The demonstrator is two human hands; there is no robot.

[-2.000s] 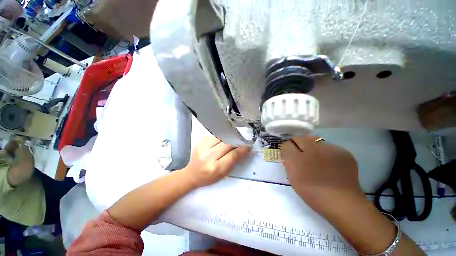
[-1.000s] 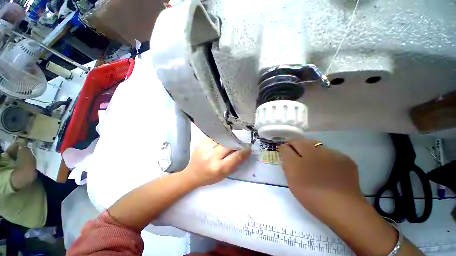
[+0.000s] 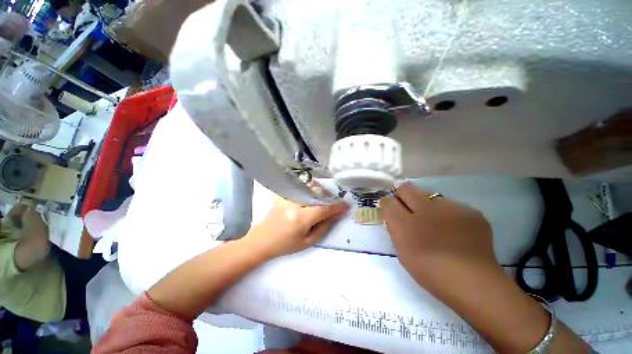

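The off-white speckled sewing machine head [image 3: 443, 55] fills the upper right, with its white ribbed tension dial [image 3: 365, 160]. A small tan-yellow block [image 3: 369, 215] lies on the pale bed [image 3: 353, 238] between my hands. My left hand [image 3: 287, 225] lies left of the block, fingertips together beside the needle area. My right hand [image 3: 436, 228] is right of the block, fingers curled inward. The needle area is mostly hidden behind the head and dial. Any thin white fabric under my fingertips cannot be told from the white bed, so what either hand holds is unclear.
Black-handled shears [image 3: 558, 256] lie on the right. A red basket [image 3: 114, 155] with cloth stands at upper left, near a white fan [image 3: 28, 104]. Ruler marks [image 3: 388, 325] run along the front table edge. Another person's arm [image 3: 31, 238] shows at the far left.
The machine head and dial appear shifted left in the view. My left fingers now sit partly behind the head's lower edge. My right hand stays nearly in place beside the block.
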